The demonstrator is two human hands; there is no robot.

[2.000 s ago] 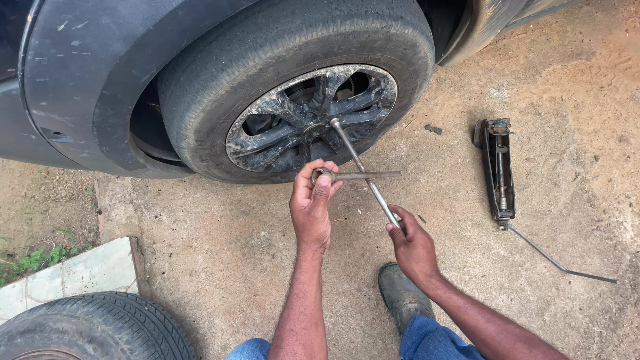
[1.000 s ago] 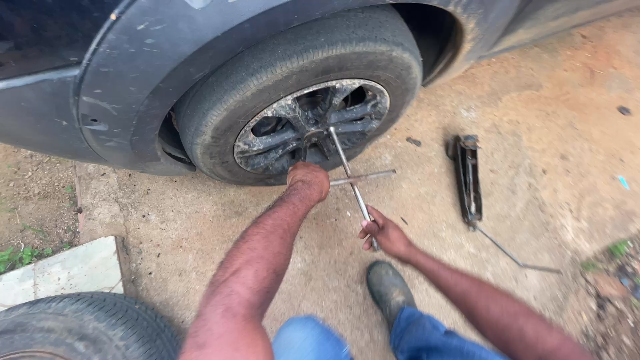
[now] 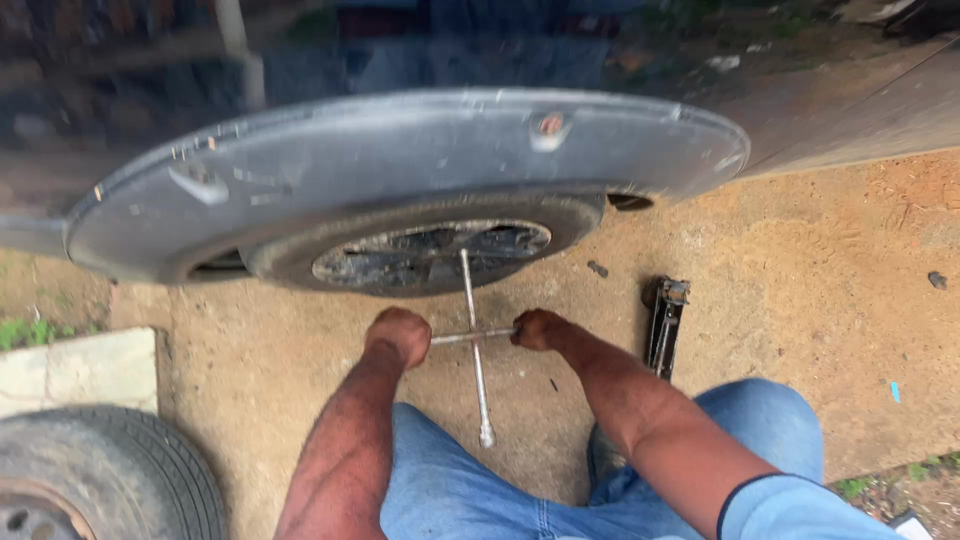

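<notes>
A metal four-way lug wrench [image 3: 478, 375] reaches from the wheel rim [image 3: 431, 251] toward me, one end against the middle of the rim. My left hand [image 3: 399, 336] is closed around the left end of its crossbar. On the right end of the same crossbar, my right hand [image 3: 538, 330] is closed too. The near end of the wrench's long shaft stands free above the ground, between my arms. The tyre [image 3: 292, 262] sits under the dark car's grey wheel arch trim [image 3: 420, 150]. What the far socket sits on is hidden.
A scissor jack [image 3: 665, 322] lies on the concrete to the right. At the lower left is a spare wheel [image 3: 112, 465], beside a pale tile slab [image 3: 82, 371]. The dark car body [image 3: 450, 45] spans the top. My jeans-clad knees are close below the wrench.
My right hand has gone from the wrench's near shaft to the crossbar's right end. My left hand has shifted out to its left end. The view has moved in over the car.
</notes>
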